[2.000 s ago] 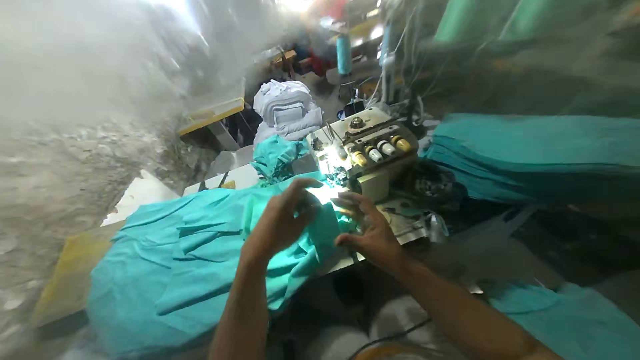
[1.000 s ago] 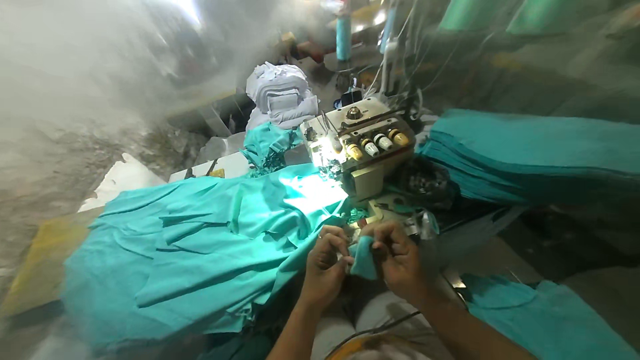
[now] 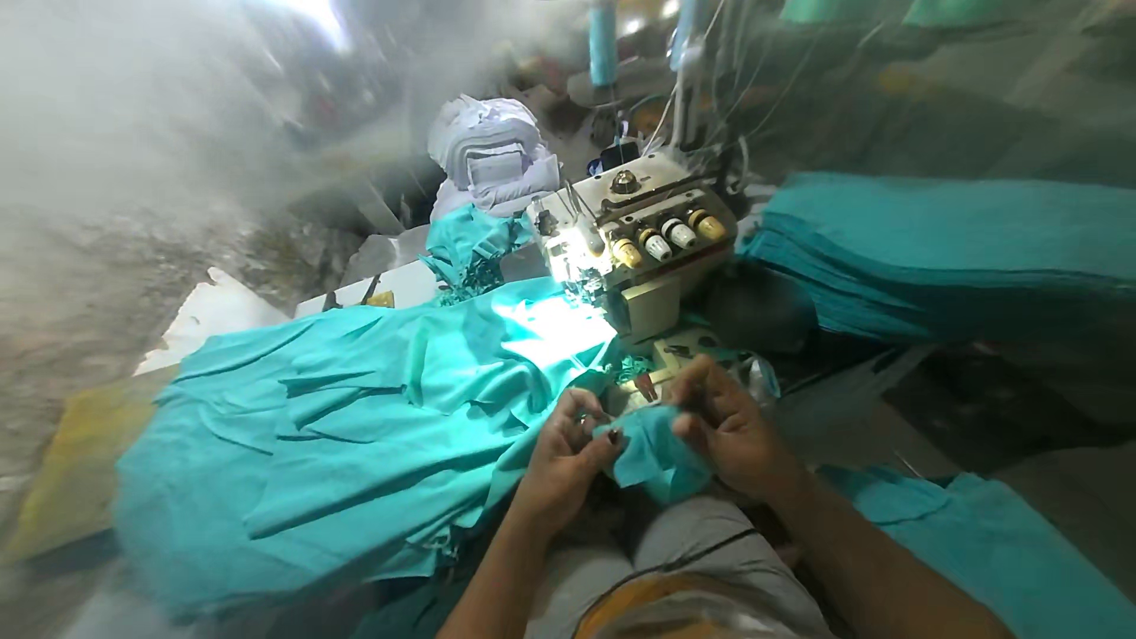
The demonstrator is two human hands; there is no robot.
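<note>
An overlock sewing machine (image 3: 657, 240) with several tension dials stands at centre, its lamp lighting the needle area. Turquoise fabric (image 3: 355, 417) spreads from the machine leftward over the table and hangs down its front edge. Below the machine, my left hand (image 3: 568, 444) pinches the left edge of a small turquoise cloth piece (image 3: 652, 453). My right hand (image 3: 728, 426) has its fingers at the right upper edge of the same piece. The cloth hangs between both hands above my lap.
A stack of cut turquoise fabric (image 3: 941, 248) lies right of the machine, with more turquoise cloth (image 3: 994, 541) at lower right. Behind the machine are a folded white fabric pile (image 3: 497, 155), a crumpled turquoise bundle (image 3: 470, 248) and a blue thread cone (image 3: 603, 44).
Both hands were at the needle area two seconds ago and have come down toward my lap. The small cloth piece now shows more widely between them than one second ago.
</note>
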